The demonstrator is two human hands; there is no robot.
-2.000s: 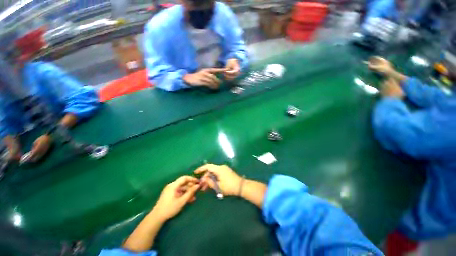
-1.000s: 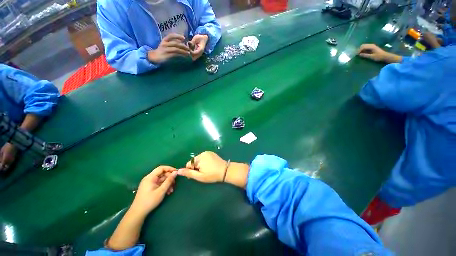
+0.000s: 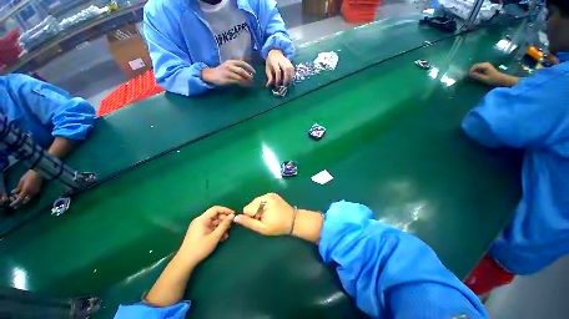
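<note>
My left hand (image 3: pixel 204 235) and my right hand (image 3: pixel 269 215) meet at the fingertips over the near side of the green belt. A tiny part is pinched between the fingertips, too small to make out. The tweezers (image 3: pixel 261 209) lie in my right hand, held in its curled fingers. Two loose units with silver rims and dark purplish centres lie beyond my hands, a nearer one (image 3: pixel 289 168) and a farther one (image 3: pixel 317 131). A white paper slip (image 3: pixel 322 177) lies right of the nearer unit.
A worker opposite (image 3: pixel 218 50) touches a unit beside a pile of small parts (image 3: pixel 306 70). Another worker (image 3: pixel 524 131) sits at right, one (image 3: pixel 43 118) at left. More units lie at far left (image 3: pixel 60 206) and far right (image 3: pixel 422 63). A metal post (image 3: pixel 37 156) stands at left.
The units on the belt have shifted left relative to the paper slip. The opposite worker has lowered a hand onto the belt's far side. My fingertips stay together.
</note>
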